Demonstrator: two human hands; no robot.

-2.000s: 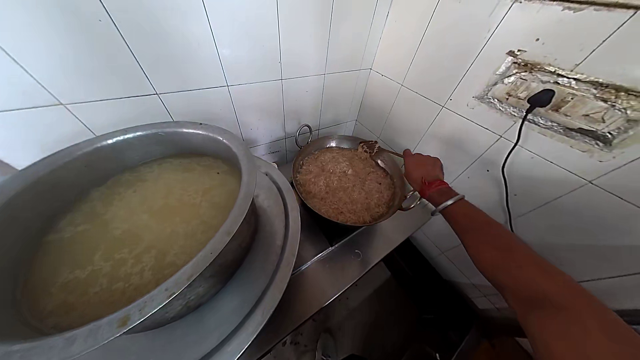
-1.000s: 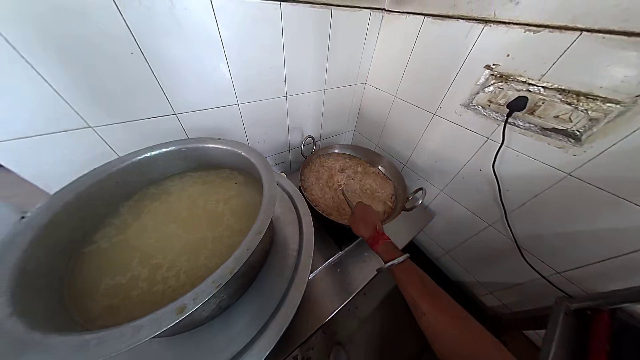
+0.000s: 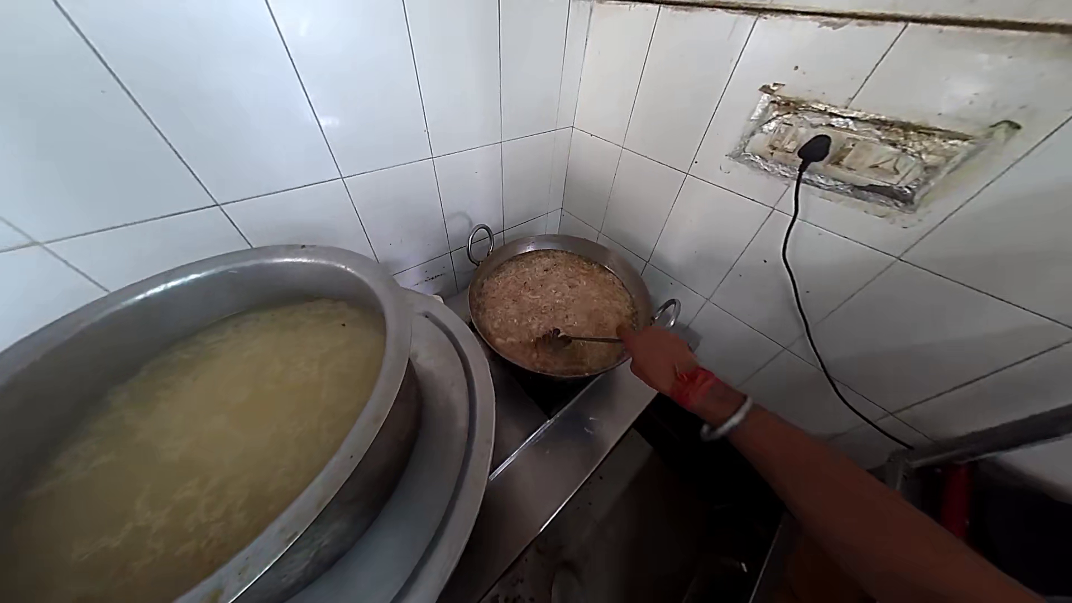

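My right hand [image 3: 662, 356], with a red thread and a metal bangle at the wrist, grips the handle of a metal slotted spoon [image 3: 590, 339]. The spoon's head lies partly sunk in the bubbling brown contents [image 3: 557, 293] of a two-handled metal kadhai [image 3: 641, 289], near its front side. Those contents look like something frying in oil, but the exact food cannot be told. A large aluminium pot [image 3: 394, 322] holding cloudy yellowish liquid [image 3: 234, 419] stands at the left. My left hand is out of view.
A wide round metal rim or lid [image 3: 477, 402] lies under the large pot. The kadhai stands in the tiled corner beside a steel counter edge [image 3: 578, 444]. A black plug [image 3: 815, 149] sits in a wall socket, its cord [image 3: 804, 310] hanging down the right wall.
A second ago my right hand was over the front part of the kadhai; now it is at its right rim. Two seconds ago the spoon's head was at the back right of the kadhai.
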